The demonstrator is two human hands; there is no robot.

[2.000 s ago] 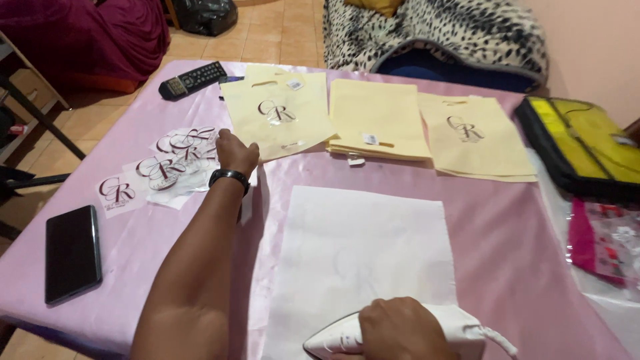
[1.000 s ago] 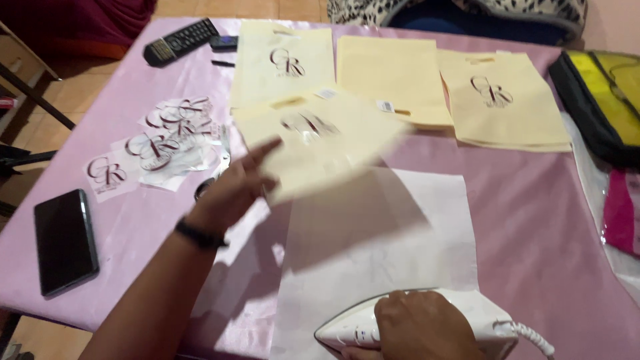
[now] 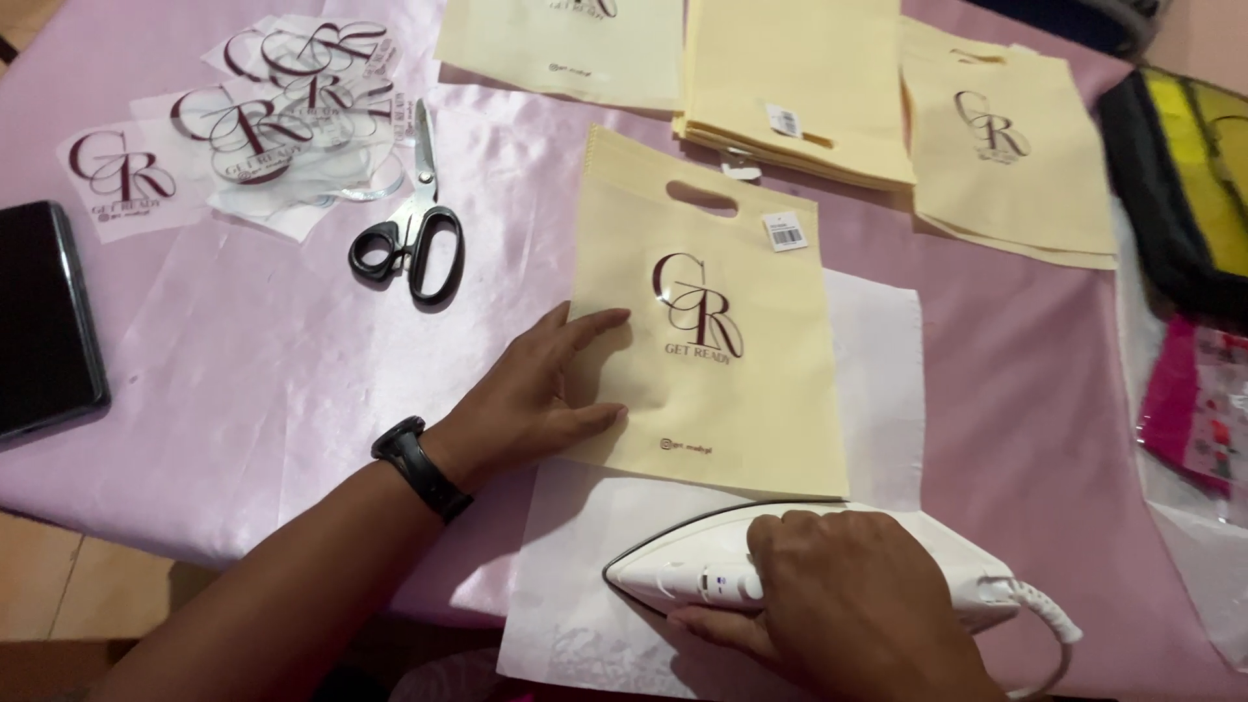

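A cream fabric bag [image 3: 624, 234] with a die-cut handle, a dark printed logo and a small barcode sticker lies on a sheet of white paper [image 3: 575, 565]. My left hand [image 3: 536, 390], with a black watch at the wrist, rests with spread fingers on the bag's left edge. My right hand [image 3: 848, 595] grips the handle of a white clothes iron [image 3: 673, 565], which lies on the paper just below the bag, its tip pointing left. Black-handled scissors [image 3: 424, 210] lie beyond my left hand. Beside them is a loose pile of clear transfers [image 3: 283, 127] with the same logo.
A stack of cream bags [image 3: 790, 58] stands at the back, with printed bags [image 3: 1004, 175] to its right and another printed bag [image 3: 585, 58] to its left. A black phone [image 3: 44, 322] lies at the left edge. A black and yellow case [image 3: 1170, 195] sits at the right. Pink satin covers the table.
The cream bag, lifted in my left hand a second ago, now lies flat on the paper. The scissors show fully now. My right hand still holds the iron. The view has moved closer.
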